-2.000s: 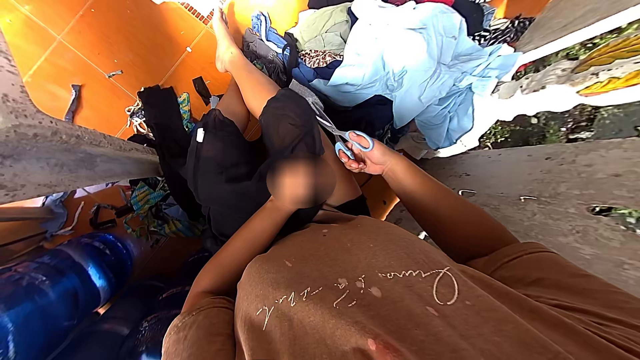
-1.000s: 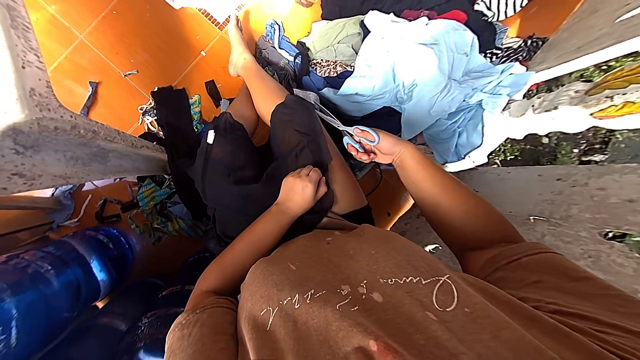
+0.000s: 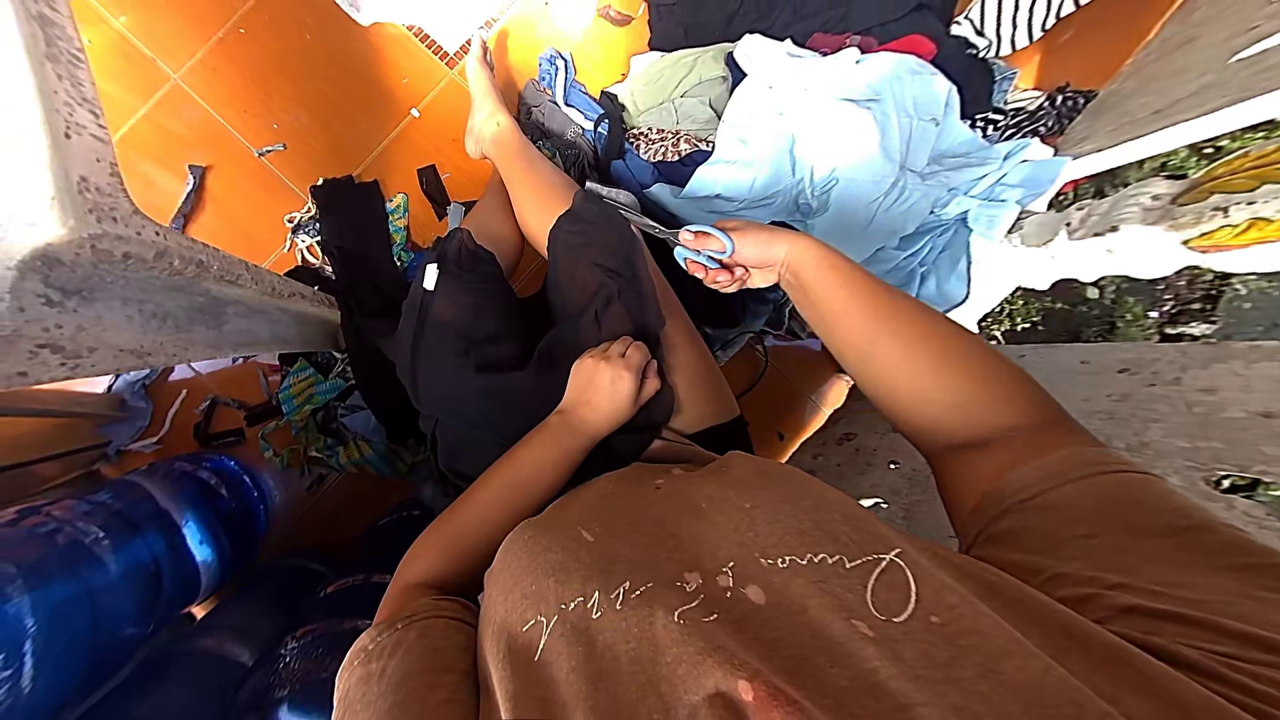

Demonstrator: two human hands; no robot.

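Note:
My right hand (image 3: 745, 258) holds a pair of scissors with light blue handles (image 3: 703, 247), fingers through the loops. The blades point up and left, over my knee. My left hand (image 3: 608, 383) lies closed, knuckles up, on black cloth (image 3: 500, 330) that covers my lap; whether its fingers pinch the cloth cannot be told. A small white tag (image 3: 430, 276) shows on the cloth. Just beyond the scissors a light blue garment (image 3: 840, 150) is spread on a heap of clothes, with a pale green garment (image 3: 685, 90) next to it.
Blue plastic bottles (image 3: 120, 560) stand at the lower left. Cloth scraps (image 3: 310, 390) lie on the orange tiled floor (image 3: 270, 90) to the left. A concrete edge (image 3: 150, 290) borders the left side, and a concrete slab (image 3: 1130, 400) is at the right. A striped garment (image 3: 1015, 25) lies at the top right.
My left hand was blurred at first, so any change in its grip cannot be told. The scissors stay in my right hand near my knee throughout. The view has shifted slightly.

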